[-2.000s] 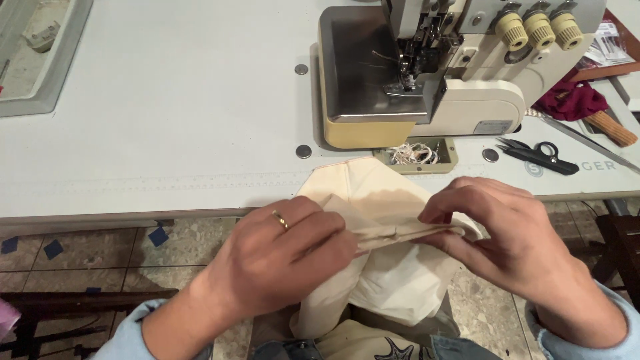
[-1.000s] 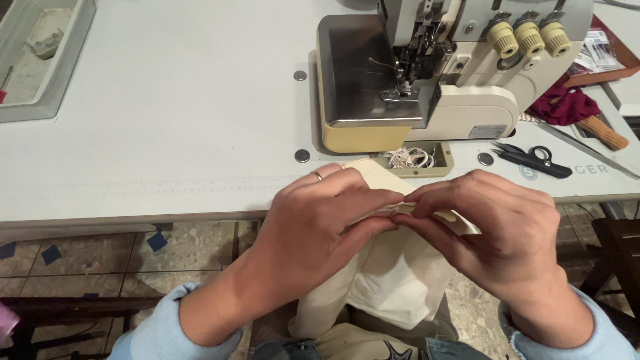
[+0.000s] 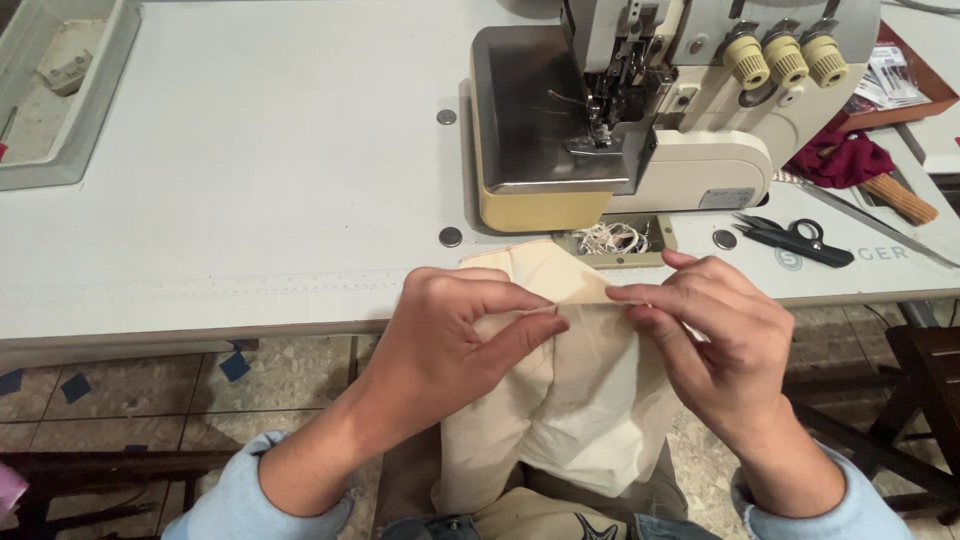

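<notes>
Cream fabric (image 3: 585, 397) hangs from the table's front edge down over my lap, with one end lying on the tabletop. My left hand (image 3: 472, 330) pinches the fabric's folded edge between thumb and forefinger. A short way to the right, my right hand (image 3: 712, 322) pinches the same edge, which runs taut between the two hands. Just behind the fabric stands an overlock sewing machine (image 3: 712, 169) with a metal-topped bed. Beside its base a small sunken tray (image 3: 667, 240) holds thread scraps (image 3: 611, 238).
Black thread snips (image 3: 802, 238) and metal tweezers (image 3: 877, 217) lie at the right, near maroon fabric (image 3: 844, 159). An orange-brown box (image 3: 911, 111) holds small packets. At the far left is a grey tray (image 3: 109, 97). A dark wooden chair (image 3: 926, 375) stands below right.
My hands were close together at the fabric's edge one second ago; they are now farther apart, with a straight stretch of the edge showing between them.
</notes>
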